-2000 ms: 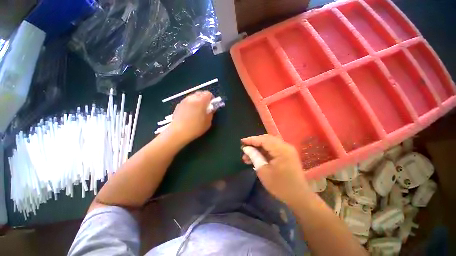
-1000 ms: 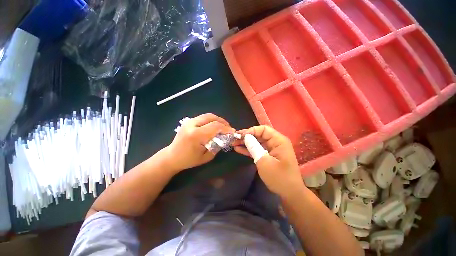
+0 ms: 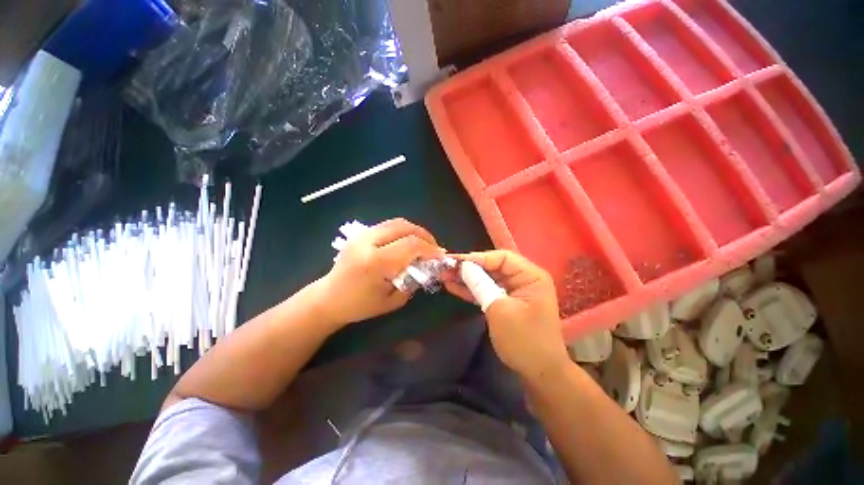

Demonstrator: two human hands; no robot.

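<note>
My left hand (image 3: 374,275) is closed around a small bunch of white rods (image 3: 352,233); their far ends stick out behind the hand and their near ends show shiny bits at the fingers. My right hand (image 3: 512,303), with a white wrap (image 3: 482,286) on one finger, pinches at the rod ends; what is between its fingertips is too small to tell. One loose white rod (image 3: 353,179) lies on the dark green bench above my left hand. Tiny dark bits (image 3: 585,284) lie in the near compartment of the red tray (image 3: 555,161).
A big heap of white rods (image 3: 123,298) lies at the left. Crinkled clear plastic (image 3: 256,85), a blue bin (image 3: 109,36) and a pale tub (image 3: 33,142) are at the back left. Off-white moulded housings (image 3: 671,403) are heaped below the tray at right.
My left hand has moved down and right from beside the loose rod, now holding the bunch. My right hand has come up to meet it at the rod ends. Little has changed over the last second.
</note>
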